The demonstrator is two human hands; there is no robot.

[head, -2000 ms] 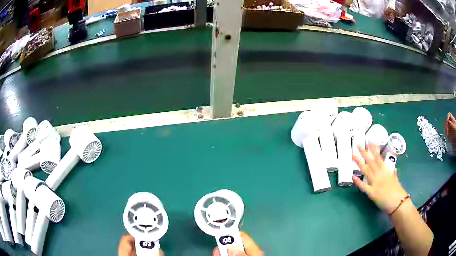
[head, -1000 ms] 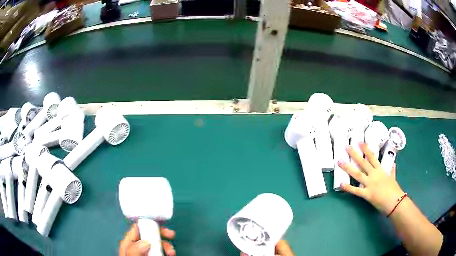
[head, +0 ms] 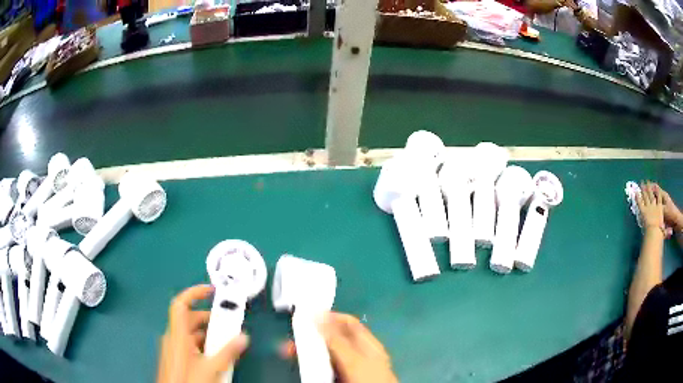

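Observation:
My left hand (head: 196, 338) is around the handle of a white handheld fan (head: 237, 271); the fan's open round end faces up and a small dark panel shows on its handle. My right hand (head: 352, 345) is on the handle of a second white fan (head: 305, 284), whose smooth drum side shows. The two fans are upright side by side, heads slightly apart. The lower ends of both handles are partly hidden by the hands or cut off by the bottom edge.
A loose group of white fans (head: 75, 202) lies on the left of the green bench (head: 299, 209); another group (head: 462, 202) lies right of centre. A metal post (head: 349, 90) rises from the pale rail behind. At far right, another person's hands (head: 654, 209) cover small white parts.
Both held fans have turned and come closer together. The right fan group has shifted left and spread out. The coworker's hand has left that group for the small parts at far right.

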